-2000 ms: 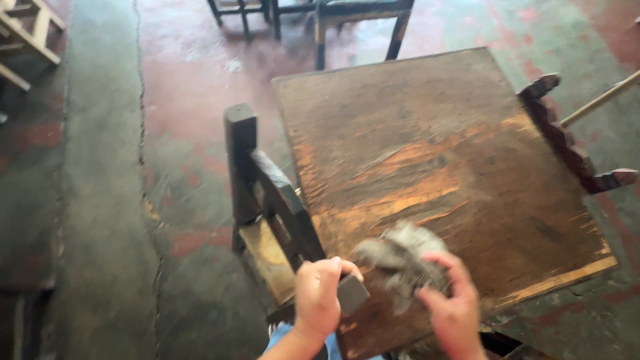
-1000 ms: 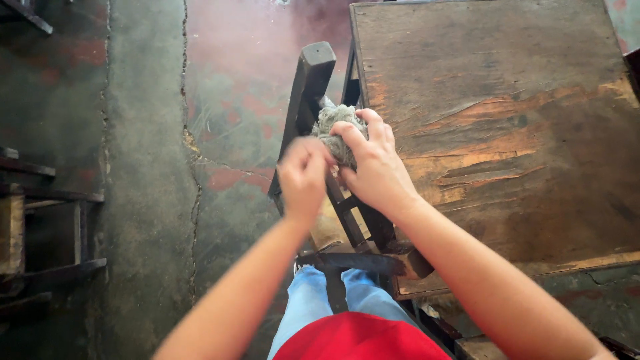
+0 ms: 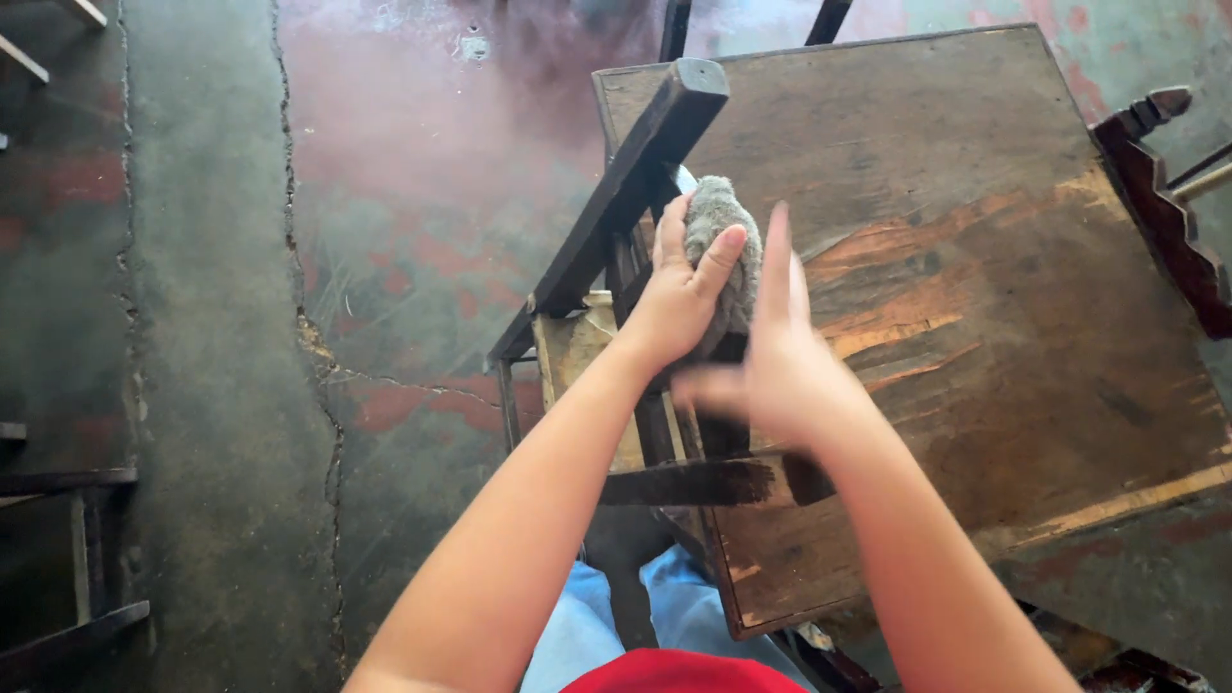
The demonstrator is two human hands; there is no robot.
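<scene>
My left hand [image 3: 681, 284] holds a crumpled grey cloth [image 3: 717, 217] against the back of a dark wooden chair [image 3: 626, 197], its thumb and fingers around the cloth's left side. Just to the right, my right hand [image 3: 784, 346] is blurred, its fingers apart and nothing seen in its grasp. It is beside the cloth; whether it touches it is hard to tell. The chair's pale, worn seat [image 3: 577, 351] shows behind the back's bars. A wooden table [image 3: 943, 144] with torn, peeling veneer stands right beside the chair.
A carved dark chair back [image 3: 1160, 207] is at the table's right edge. Other chair parts [image 3: 87, 558] show at the lower left, and chair posts [image 3: 676, 29] rise beyond the table. Long cracks run through the worn concrete floor [image 3: 212, 337]; a pole lies at the far right.
Two seconds ago my left hand was on the chair and my right hand held the cloth. One second ago both were at the cloth. Now my left hand holds it and my right is apart. The view has shifted.
</scene>
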